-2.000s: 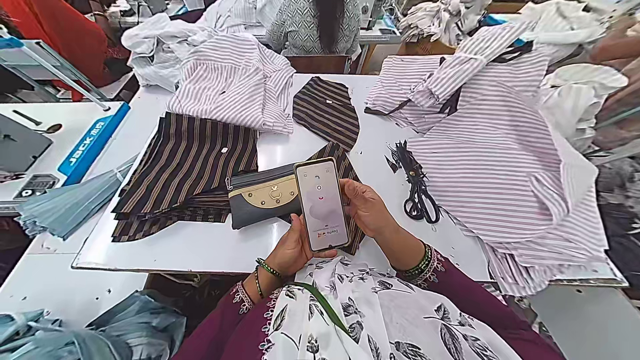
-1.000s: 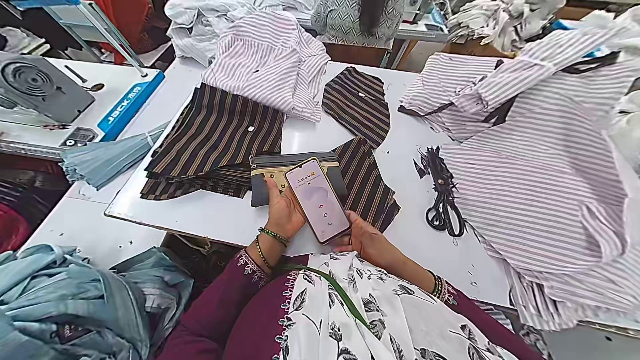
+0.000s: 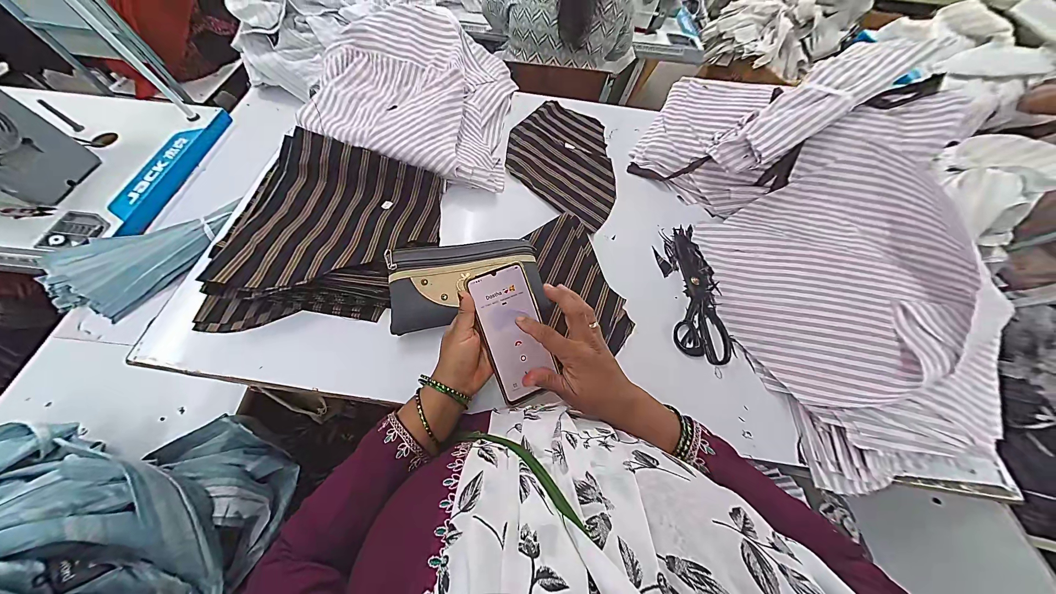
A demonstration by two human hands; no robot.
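A smartphone (image 3: 513, 338) with a lit screen lies in my left hand (image 3: 464, 351), whose fingers go under it. Over the screen's right side is my right hand (image 3: 582, 355), fingers apart, with a fingertip at the glass. Just behind the phone, a grey and tan zip pouch (image 3: 421, 289) rests on the white table, beside dark striped fabric pieces (image 3: 346, 198). Another dark striped piece (image 3: 577, 264) extends behind my right hand. Black-handled scissors (image 3: 701, 330) with dark scraps around the blades lie to the right.
Striped shirt fabric (image 3: 841, 272) covers the table's right side, and more (image 3: 404, 91) is piled at the back. A sewing machine (image 3: 49, 148) and pleated blue-grey fabric (image 3: 140, 260) are at left. Blue-grey cloth (image 3: 107, 511) lies lower left. A person (image 3: 557, 33) sits beyond the table.
My right hand has come from the phone's lower edge to over its screen. The phone remains in my left hand.
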